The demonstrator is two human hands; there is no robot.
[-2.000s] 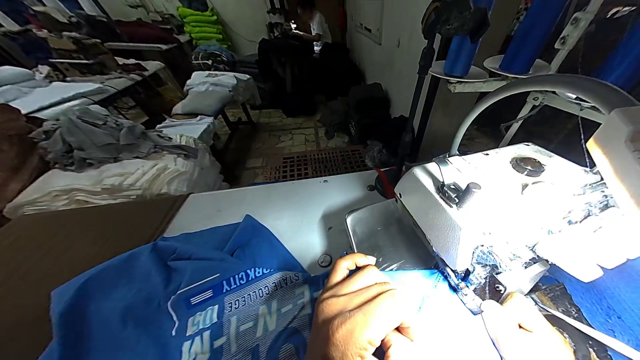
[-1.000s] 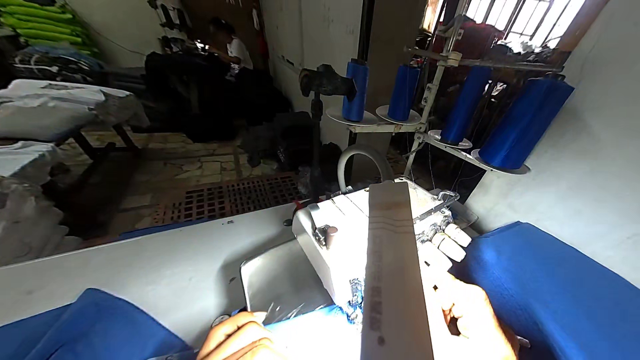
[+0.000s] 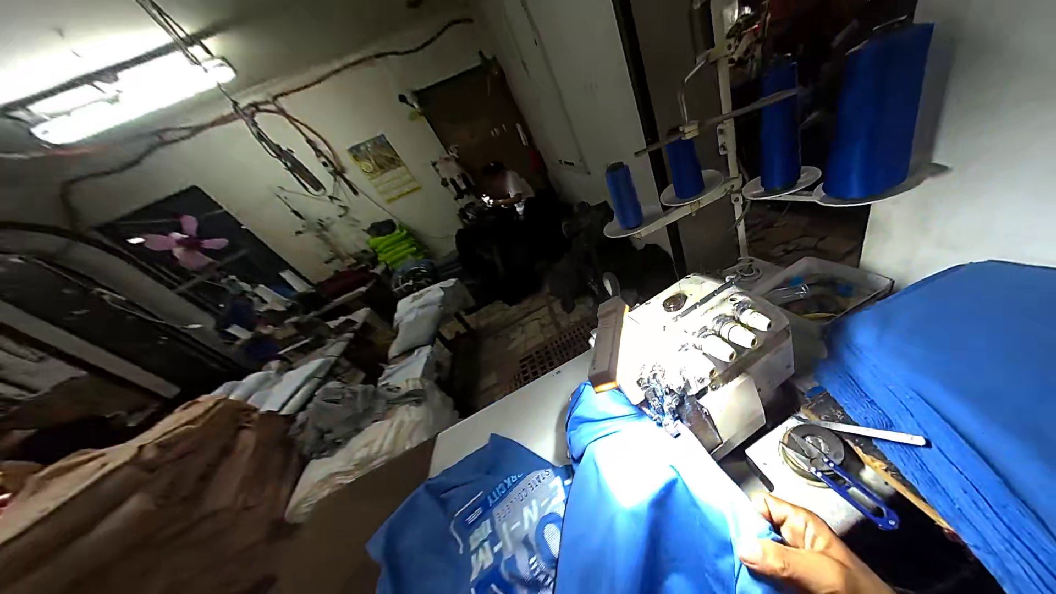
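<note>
My right hand (image 3: 813, 549) pinches the edge of a blue fabric piece (image 3: 652, 503) at the lower right. That fabric runs up to the needle area of a white overlock sewing machine (image 3: 701, 330), under a bright light. Left of it, on the white table, lies a blue printed garment part (image 3: 487, 520). My left hand is out of view. Blue-handled thread snips (image 3: 854, 491) and a metal strip (image 3: 874, 431) rest by a round metal part beside the machine.
Stacked blue fabric (image 3: 957, 371) fills the right side. Blue thread cones (image 3: 883, 107) stand on a rack behind the machine. Brown cloth (image 3: 157, 487) and pale fabric piles (image 3: 371, 445) are at left. A person (image 3: 516, 190) sits far back.
The view has swung upward and to the left. My left hand, seen near the machine before, has left the frame. My right hand now grips the fabric edge, below and right of the machine.
</note>
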